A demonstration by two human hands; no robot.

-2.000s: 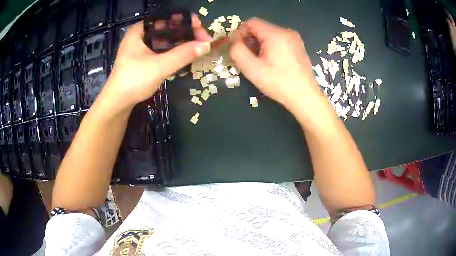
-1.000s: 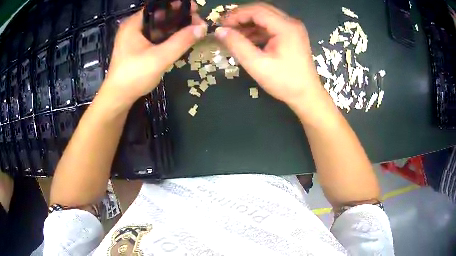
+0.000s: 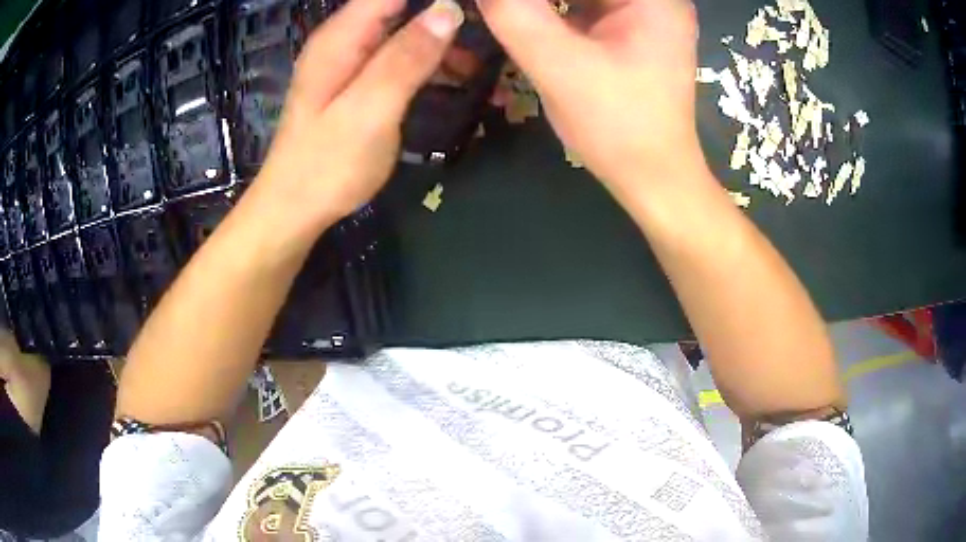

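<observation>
My left hand [image 3: 360, 95] is at the top centre-left, its fingers on a black phone housing [image 3: 443, 114]. The housing is tilted, its lower end showing between my hands. My right hand [image 3: 604, 85] is just to the right, its thumb and fingers near the housing's upper part; the top edge cuts its fingers off, so I cannot tell what they hold. Cream square pieces [image 3: 520, 104] show between and below my hands, mostly hidden by them. One loose square piece [image 3: 432, 197] lies lower on the green mat [image 3: 530, 254].
A black blister tray [image 3: 138, 159] with housings in pockets fills the left. A pile of cream and white strip pieces [image 3: 789, 116] lies on the right. A dark flat item [image 3: 900, 32] is at the upper right. Part of another person's arm [image 3: 23, 383] shows at the left edge.
The housing has moved right and down and turned in my left hand. My hands have come close together at the top edge. The view has shifted, so the strip pile sits further right.
</observation>
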